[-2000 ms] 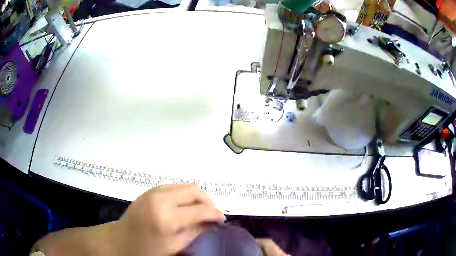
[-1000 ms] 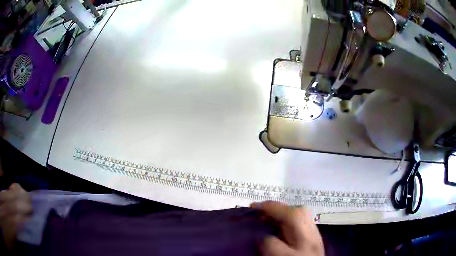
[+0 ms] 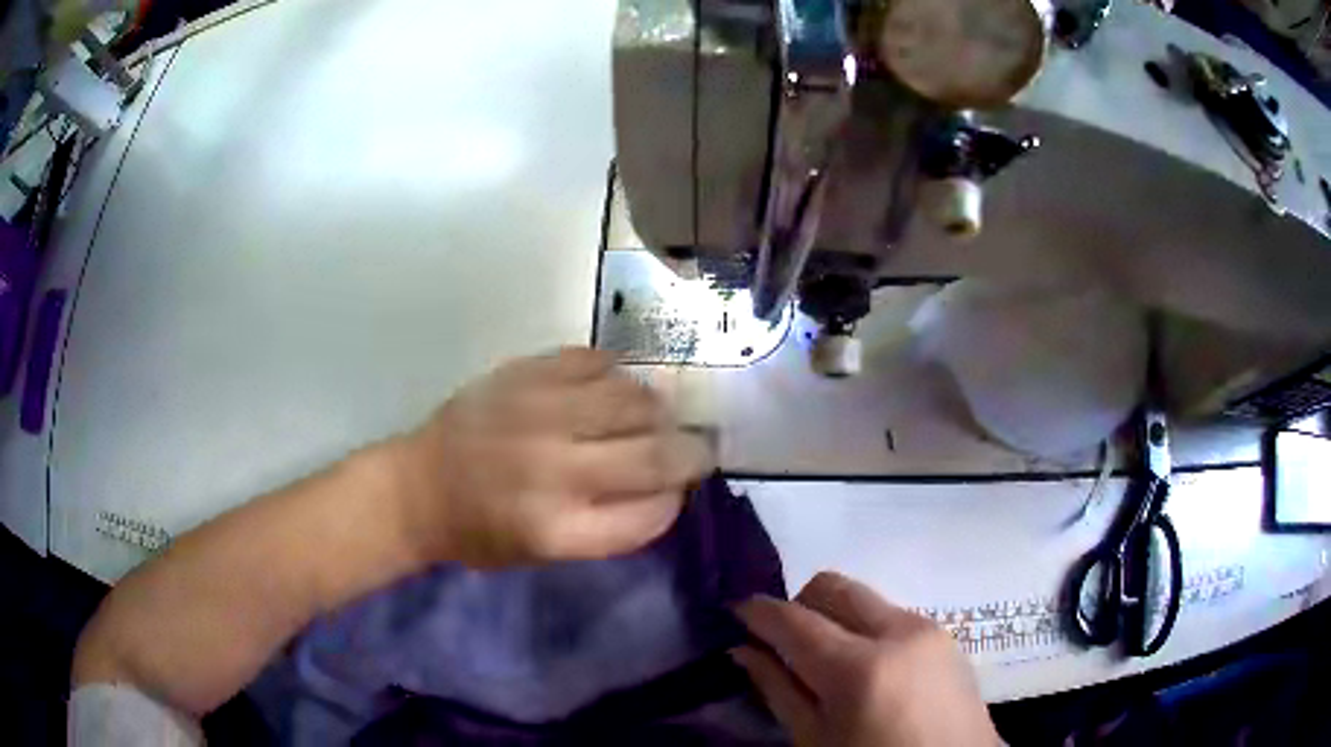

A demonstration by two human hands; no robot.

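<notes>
A dark purple cloth with a grey-blue panel lies over the front table edge, its upper corner near the machine's base plate. My left hand grips the cloth's upper corner just in front of the needle plate; it is slightly blurred. My right hand pinches the dark edge lower down at the right. The cream sewing machine head stands above and behind the cloth. The cloth is not under the needle area. Its lower part is cut off by the picture's edge.
Scissors with black handles lie right of my right hand. A white rounded pad sits under the machine arm. A ruler tape runs along the front table edge, partly covered. A purple object is at the far left.
My left hand has come from the lower left up onto the table, bringing the cloth's corner towards the machine. My right hand holds the edge nearby. The view has moved closer to the machine.
</notes>
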